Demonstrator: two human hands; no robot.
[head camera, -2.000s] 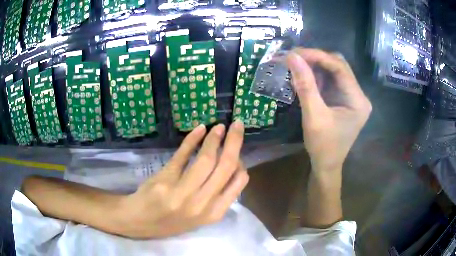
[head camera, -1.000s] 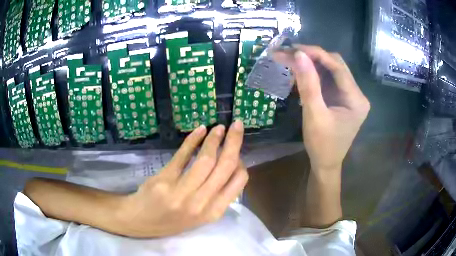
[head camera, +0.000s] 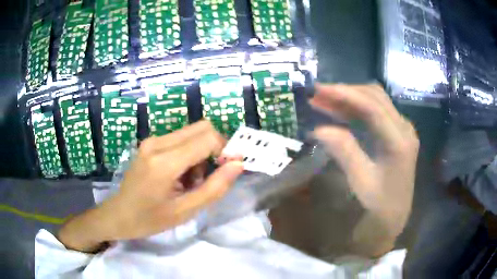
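My left hand (head camera: 169, 174) pinches a small white sheet with dark slots (head camera: 260, 150) between thumb and fingers, in front of the tray's near row. My right hand (head camera: 370, 152) is to the right of the sheet, blurred, with thumb and fingers apart and nothing seen in it. Green circuit boards (head camera: 275, 106) stand in two visible rows in a shiny dark tray (head camera: 218, 61). The sheet and my left fingers cover the lower ends of some near boards.
Pale gridded sheets in shiny wrap (head camera: 417, 54) lie to the right of the tray, with more shiny material (head camera: 477, 71) at the far right. A yellow floor line (head camera: 32, 214) shows at the lower left. A sleeve-like pale shape is at the right edge.
My left hand has left the board edges and now holds the white slotted sheet. My right hand has opened; the translucent piece is no longer in its fingers. The tray appears shifted in view.
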